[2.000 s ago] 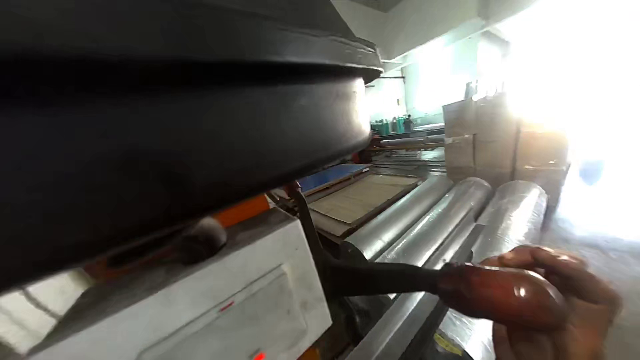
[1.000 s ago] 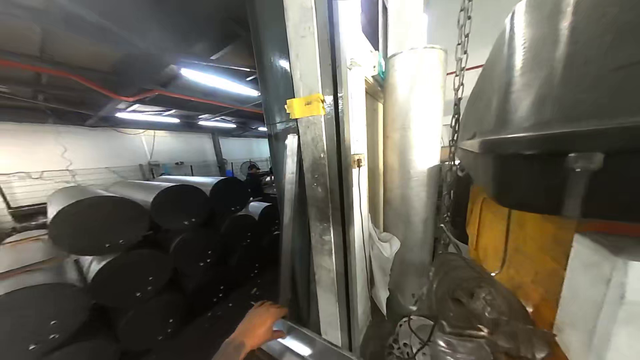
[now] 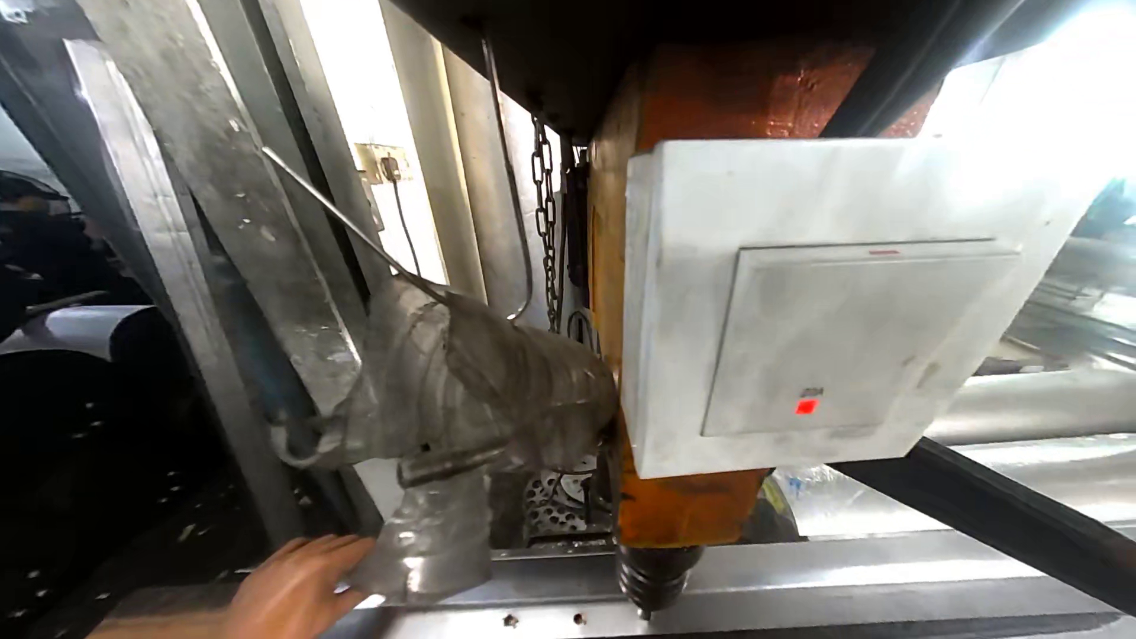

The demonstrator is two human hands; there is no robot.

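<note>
My left hand (image 3: pixel 302 586), blurred by motion, is at the lower left, its fingers curled around the near-left end of a metal profile (image 3: pixel 537 621) lying along the bottom edge. Above that profile hangs a drill chuck (image 3: pixel 658 572) with a short bit, under the orange drill head (image 3: pixel 692 510). Two small holes show in the profile, left of the bit. A white electrical box (image 3: pixel 852 311) is fixed to the head. The black feed lever (image 3: pixel 1003 510) runs down to the right edge. My right hand is out of view.
Crumpled clear plastic film (image 3: pixel 479 373) hangs left of the drill head, beside a metal chain (image 3: pixel 544 195). Steel uprights (image 3: pixel 231 204) stand at left. Dark-ended rolls (image 3: pixel 80 399) lie beyond them, and wrapped silvery rolls (image 3: pixel 1038 408) lie at right.
The view has swung widely, left and then back to the drill. Two seconds ago my right hand was on the lever's red handle; now it is out of view. My left hand remains at the metal profile.
</note>
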